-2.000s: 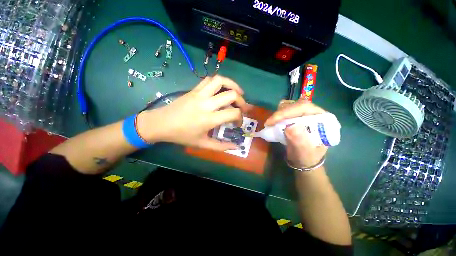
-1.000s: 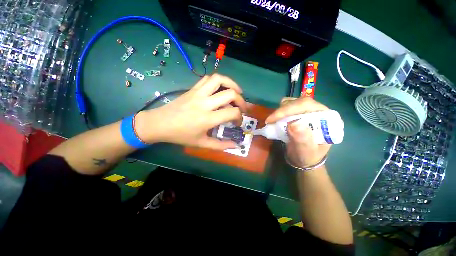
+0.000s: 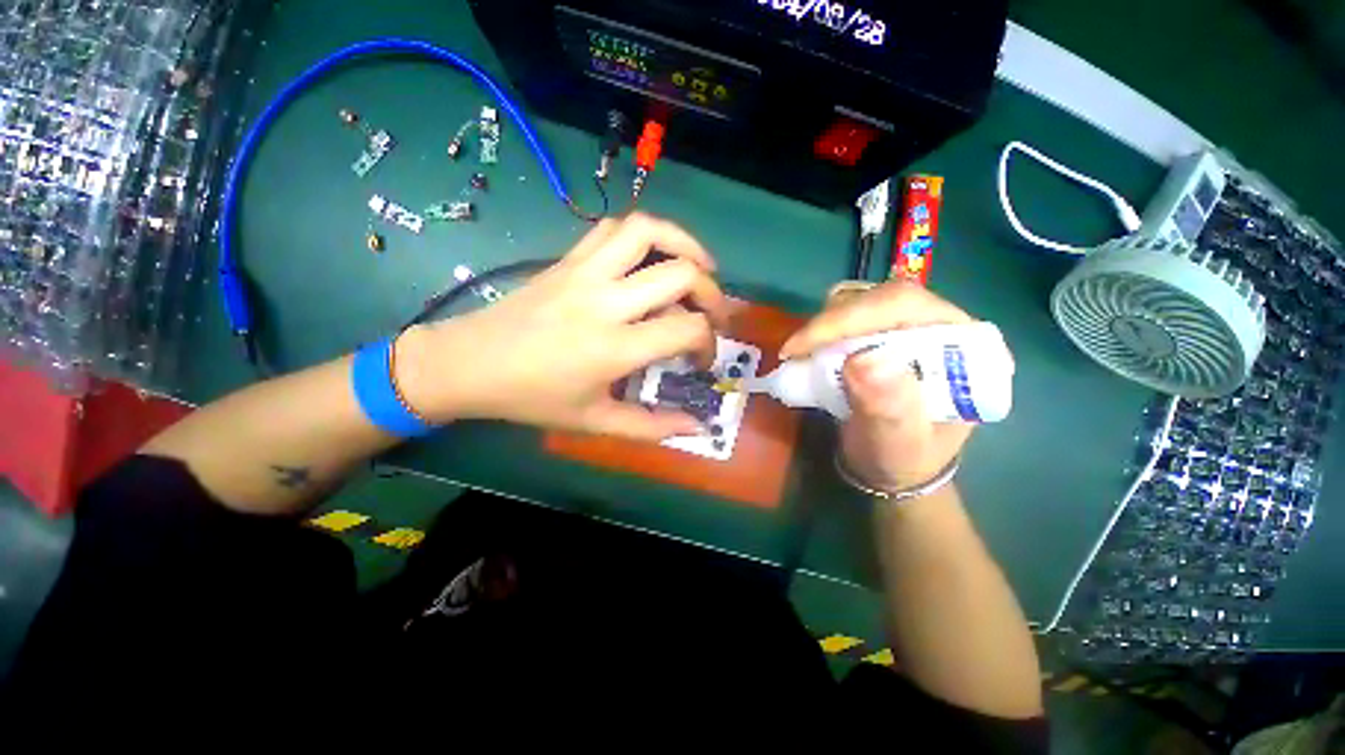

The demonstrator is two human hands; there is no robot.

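Observation:
My left hand (image 3: 605, 332) is curled over the white jig plate (image 3: 726, 438), with fingers on both sides of the small dark module (image 3: 682, 391) at the plate's middle. The plate lies on an orange-brown block (image 3: 760, 469). My right hand (image 3: 885, 376) grips a white squeeze bottle (image 3: 929, 376) with a blue label, tilted nearly level. Its narrow tip points left and is at the module's right edge; whether it touches is too small to tell. My left fingers partly hide the plate and module.
A black power supply box (image 3: 738, 111) stands behind. A blue cable (image 3: 244, 170) curves around small circuit boards (image 3: 395, 214) at left. A red packet (image 3: 915, 229) and a pale green fan (image 3: 1158, 322) are at right. Clear trays (image 3: 103, 192) are at left, another tray (image 3: 1202, 516) at right.
The bottle and my right hand have shifted very slightly to the right since the first frame. My left hand stays over the jig. The view has shifted slightly.

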